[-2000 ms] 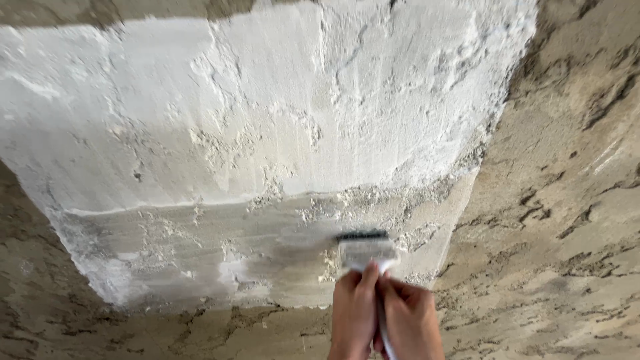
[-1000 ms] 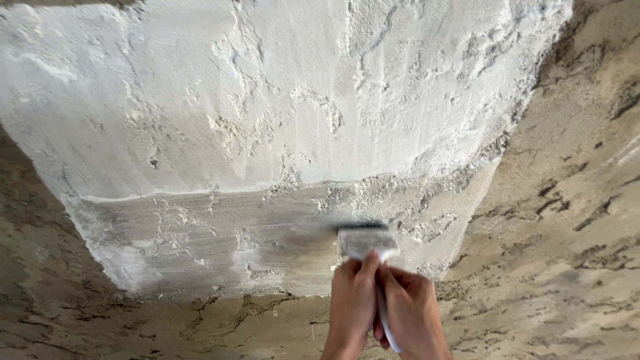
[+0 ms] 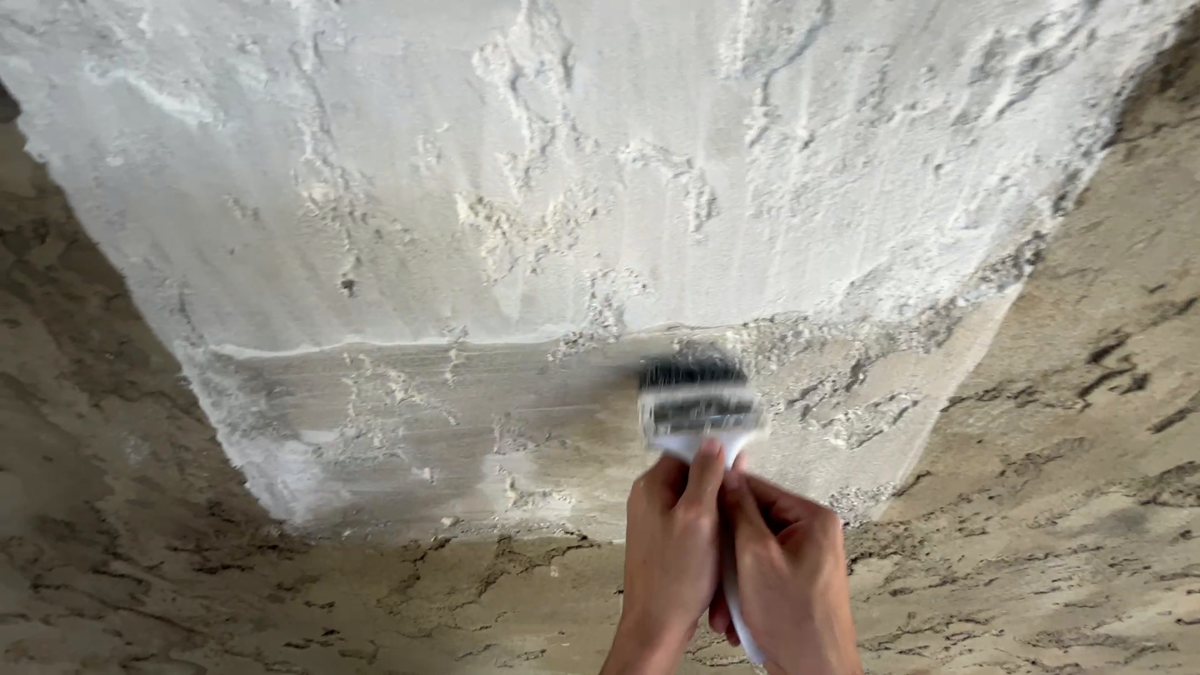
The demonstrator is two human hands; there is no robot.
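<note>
My left hand (image 3: pixel 673 544) and my right hand (image 3: pixel 789 562) grip one paintbrush (image 3: pixel 703 410) with a white handle, side by side, the thumbs up near its neck. Dark, blurred bristles point away from me and meet the lower, greyish band (image 3: pixel 562 384) of a rough plastered surface. White coating streaks the brush's ferrule. Beyond the bristles lies a brighter white-coated area (image 3: pixel 403 225) with raised, crusty ridges, bounded by an uneven white line. Part of the handle is hidden between my palms; its end shows below.
Rough brown, cracked plaster (image 3: pixel 1078 450) borders the white patch on the right, and more of it (image 3: pixel 75 375) lies on the left and along the bottom. A rough, crumbly edge (image 3: pixel 1069 197) runs down the patch's right side.
Both hands stay closed around the brush, which remains on the greyish band. The view has shifted closer to the surface.
</note>
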